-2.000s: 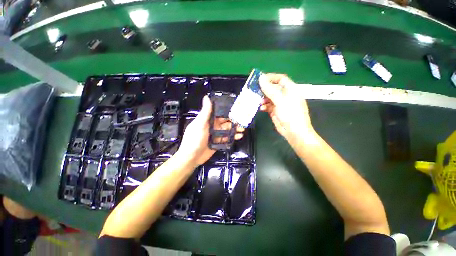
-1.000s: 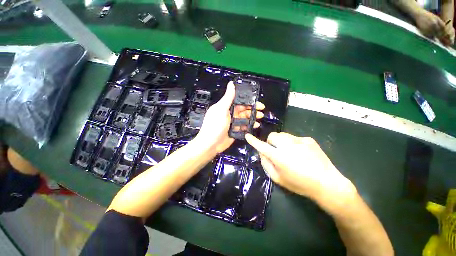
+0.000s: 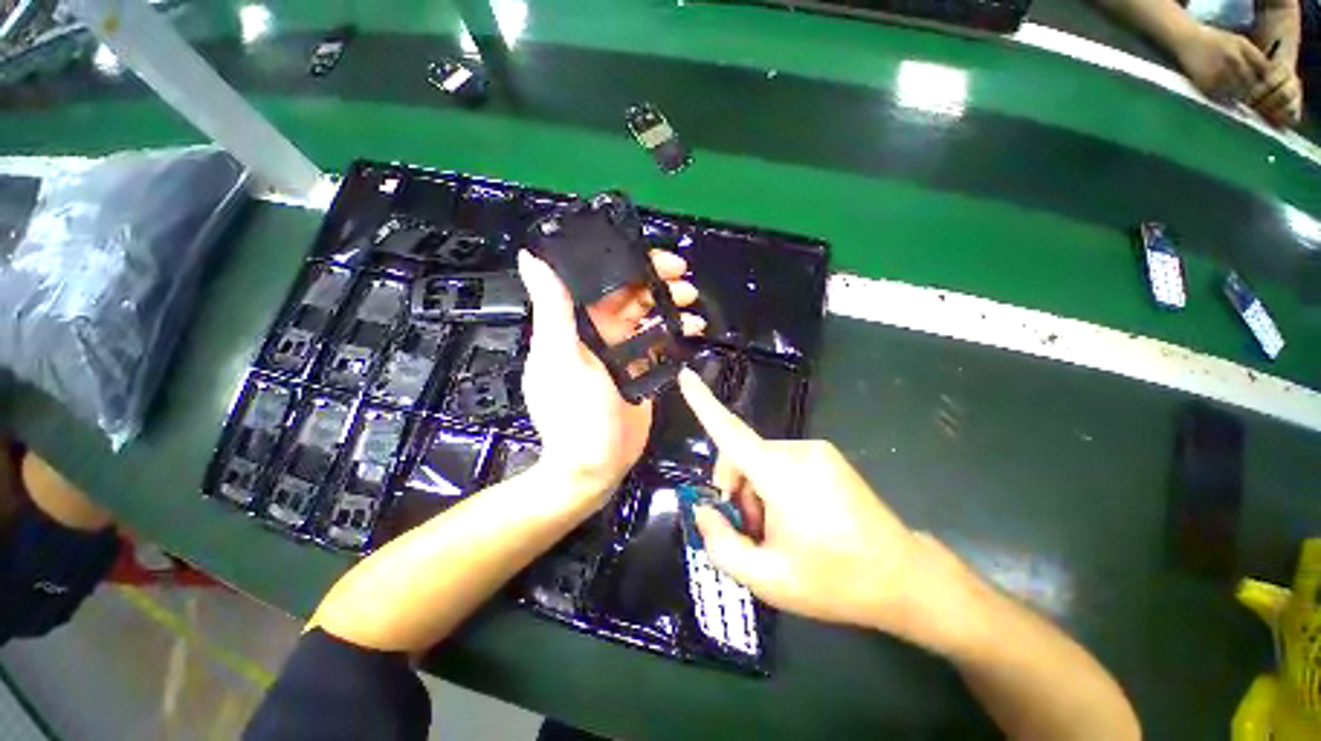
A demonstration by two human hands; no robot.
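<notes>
My left hand [image 3: 577, 379] holds a black phone housing [image 3: 601, 275] tilted above the blister tray [image 3: 804, 297], its window openings showing fingers behind. My right hand [image 3: 790, 521] points its index finger at the housing's lower end, at or very near it. The same hand holds a circuit board [image 3: 720, 601], blue at the top with a white keypad area, between thumb and curled fingers, hanging low over the tray's right part. More black housings [image 3: 362, 333] lie in the tray's pockets at the left and middle.
A green conveyor belt [image 3: 811, 145] beyond the white rail [image 3: 1014, 330] carries spaced boards and phones. A grey plastic bag [image 3: 102, 275] lies left. A dark flat object [image 3: 1207, 485] and part of a yellow fan [image 3: 1297, 637] are right. Another person's hands [image 3: 1243, 73] show top right.
The housing has moved left and tilted in my left hand. The board in my right hand has come into view below it. Items on the belt have shifted slightly right in the picture.
</notes>
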